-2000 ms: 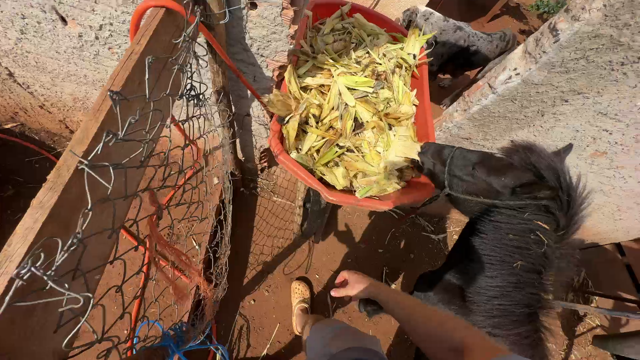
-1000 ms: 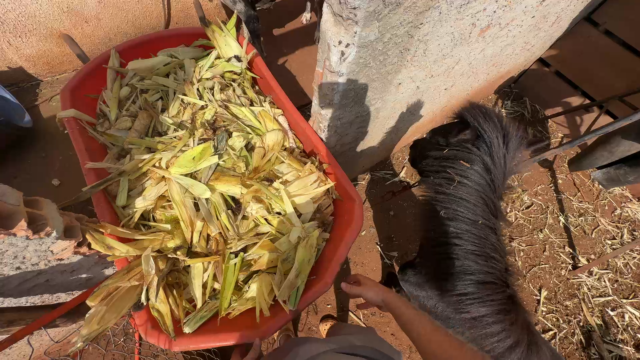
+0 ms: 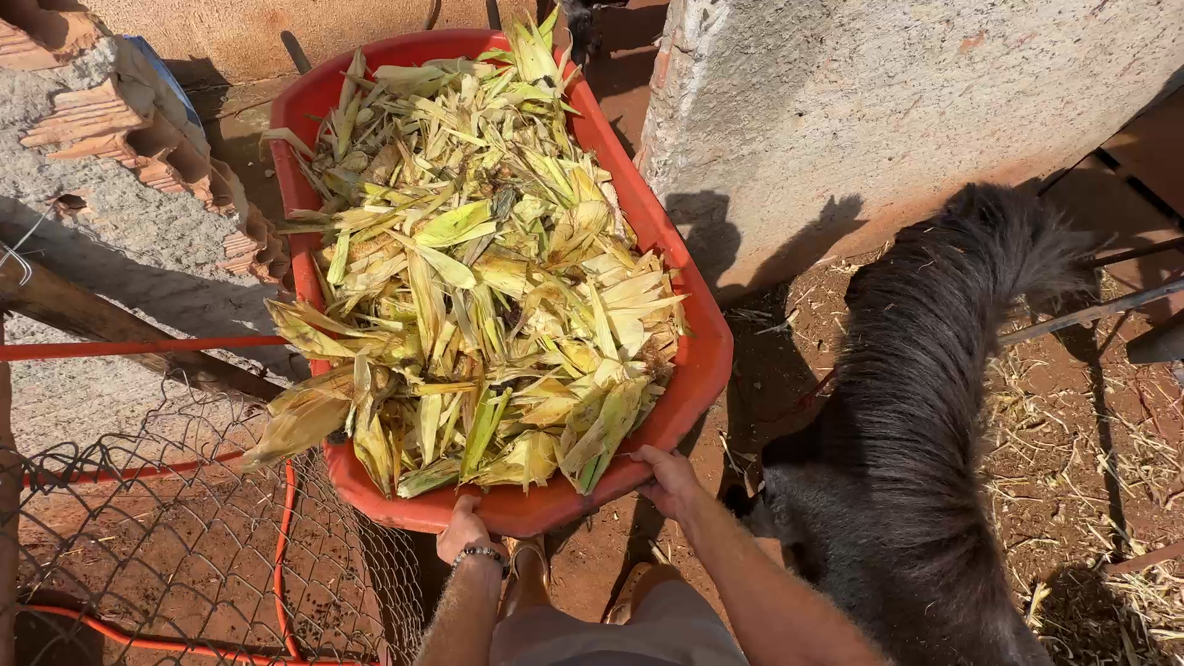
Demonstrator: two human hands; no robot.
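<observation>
A red plastic tub (image 3: pixel 703 356), possibly a wheelbarrow's tray, is heaped with pale green and yellow corn husks (image 3: pixel 481 268). At its near edge, my left hand (image 3: pixel 465 529), with a beaded bracelet on the wrist, grips the rim. My right hand (image 3: pixel 668 479) holds the same rim farther right, near the corner. The fingers of both hands are partly hidden by the rim. A dark, long-maned pony (image 3: pixel 925 388) stands at the right, close to my right forearm, its head lowered.
Chain-link mesh (image 3: pixel 185 527) and an orange hose (image 3: pixel 282 555) lie to the left, below a broken brick wall (image 3: pixel 120 139). A rough plastered wall (image 3: pixel 888 111) rises at the upper right. Straw (image 3: pixel 1045 462) covers red soil beyond the pony, near metal bars (image 3: pixel 1101 310).
Both hands have come onto the tub's near rim; one second ago my right hand was apart from it. The pony's head, by the tub two seconds ago, is now lowered away. The view has shifted.
</observation>
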